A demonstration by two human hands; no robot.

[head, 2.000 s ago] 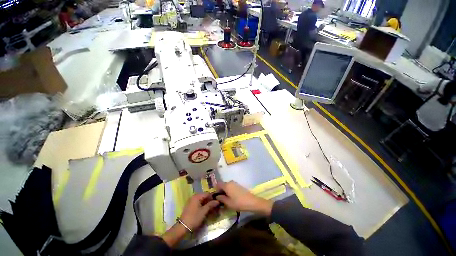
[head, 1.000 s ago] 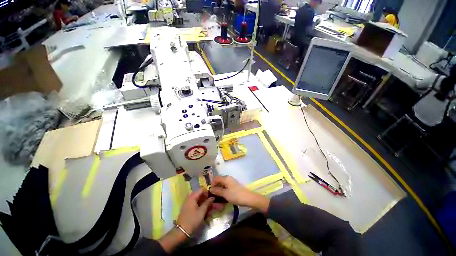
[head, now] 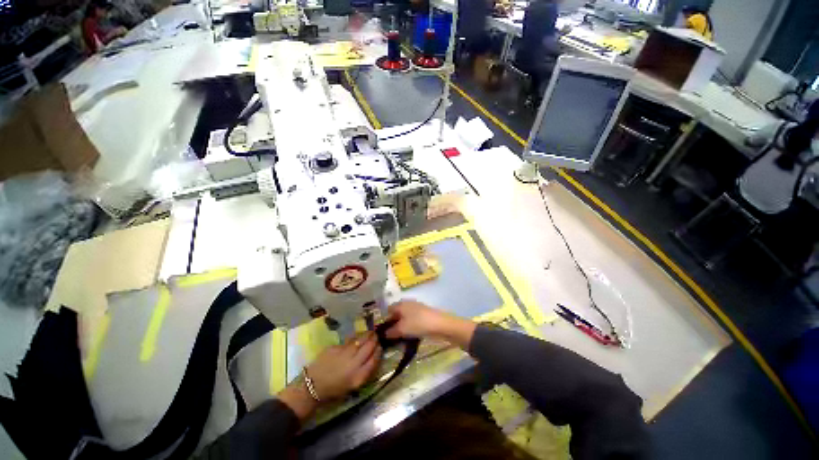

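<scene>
The white sewing machine head with a round red-and-white emblem stands in front of me. My left hand and my right hand meet just below the needle area. Both hold a black strap by its end, and part of it loops down over the front of the bed. The fingertips hide the strap end and most of the clamp. The shiny metal bed plate lies nearest me. More black bands curve over the table left of my left hand.
A dark pile of pieces is at the left edge. A yellow bracket-like block sits right of the head. Red-and-black snips lie at right below a screen. Plastic bags and a cardboard box are far left.
Both hands have moved forward, closer to the needle. The black strap now shows as a loop below the right hand, and more of the metal plate is visible. The view has shifted slightly.
</scene>
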